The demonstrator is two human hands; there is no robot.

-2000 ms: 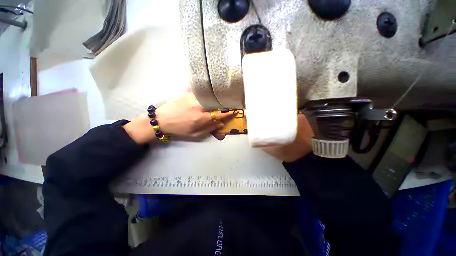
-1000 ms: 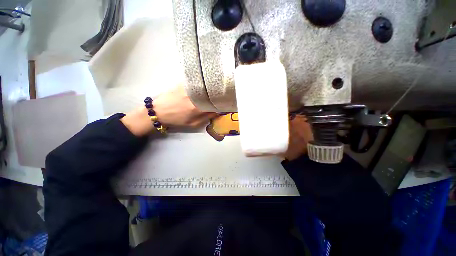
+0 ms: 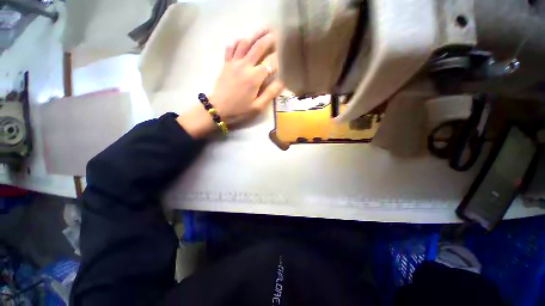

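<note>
My left hand (image 3: 248, 80) lies on the beige fabric panel (image 3: 179, 60) left of the machine head, fingers somewhat spread; whether it grips the cloth I cannot tell. The off-white sewing machine (image 3: 400, 48) fills the upper right, slightly blurred. The yellow-orange needle plate area (image 3: 308, 124) shows below the head. A grey-beige fabric piece (image 3: 401, 125) lies right of the plate. My right hand is not in view; only a dark sleeve shows at the lower right edge.
Black-handled scissors (image 3: 463, 140) and a smartphone (image 3: 501, 178) lie at the right. A flat grey-pink panel (image 3: 86, 134) is at the left, with a layered stack (image 3: 152, 24) above. A printed rule (image 3: 239, 197) runs along the front edge. Blue crates (image 3: 397, 254) stand below.
The view has shifted, with the machine now farther right. My right hand has left the plate and gone out of view. My left hand has moved up, off the plate's left side. Scissors and phone show more fully.
</note>
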